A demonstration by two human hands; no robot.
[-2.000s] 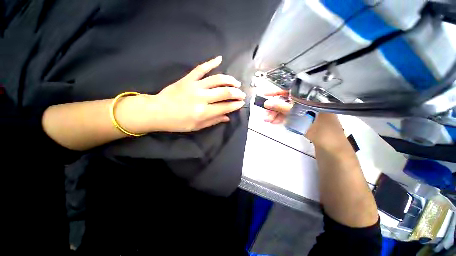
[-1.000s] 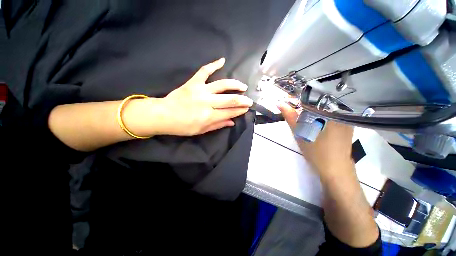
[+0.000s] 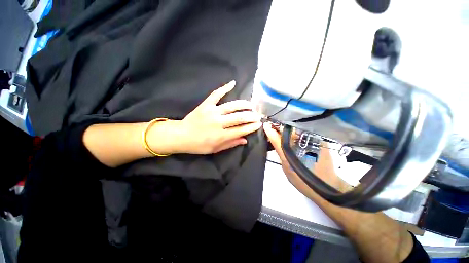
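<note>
A large dark grey garment panel [image 3: 180,67] spreads over the table and the lap. My left hand [image 3: 213,123] lies flat on it, fingers apart, fingertips at its right edge by the needle area. My right hand [image 3: 293,159] reaches under the machine head, its fingertips at the cloth edge near the presser foot; part of it is hidden behind the machine's dark-rimmed front part. Whether it grips the edge is unclear. The white sewing machine [image 3: 298,46] with a blue stripe stands right of my left hand, a dark thread running down it.
The white table [image 3: 276,192] has a ruler-marked front edge [image 3: 298,226]. A black flat rectangle [image 3: 445,215] lies at the table's right end. Blue material shows below the table edge. Part of another workstation [image 3: 16,97] shows at the far left.
The view has shifted, so the machine head looks larger and more of the left side shows. My right fingertips have moved to the cloth edge beside my left hand. My left hand stays flat on the cloth.
</note>
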